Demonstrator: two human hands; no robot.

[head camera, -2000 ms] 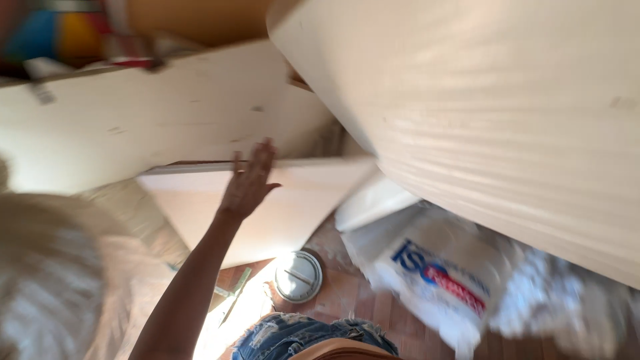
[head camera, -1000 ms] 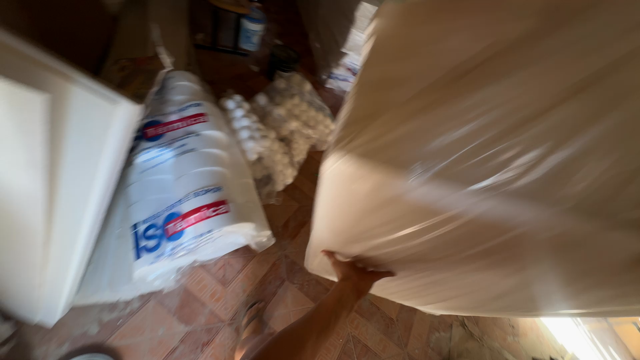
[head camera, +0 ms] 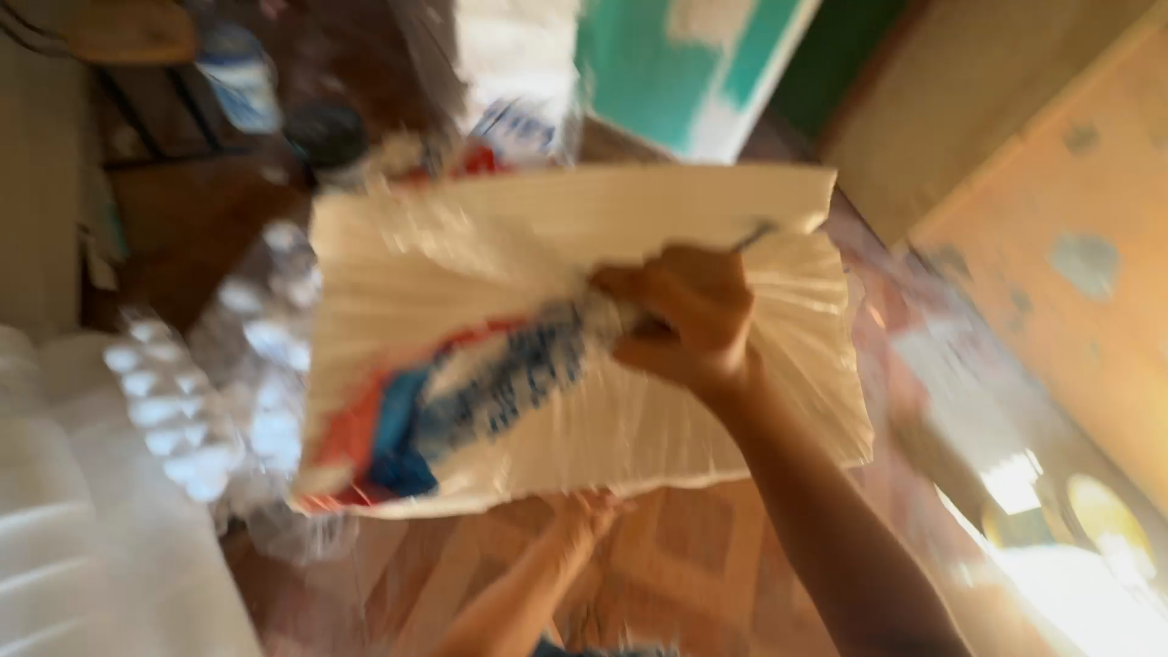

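A large cream package in clear plastic wrap [head camera: 511, 228] fills the middle of the view, its end face towards me. Red and blue print with writing runs over the lower left of its wrap. My right hand [head camera: 689, 315] grips the gathered, twisted plastic near the middle of that face, fingers curled round it. Below, my left hand [head camera: 584, 511] lies at the package's bottom edge, its fingers partly hidden; whether it grips or only supports the edge cannot be told. Motion blurs both hands.
Bagged white foam pieces [head camera: 173, 401] and a white wrapped stack [head camera: 55, 511] lie at the left. A stool [head camera: 132, 36], a bottle [head camera: 239, 82] and a dark round object [head camera: 326, 132] stand upper left. A green-and-white panel [head camera: 657, 68] rises behind; a stained orange wall [head camera: 1077, 246] borders the right.
The view has swung strongly. One hand was against the package's lower edge a second ago; now both hands are at the package and the right one grips its gathered plastic.
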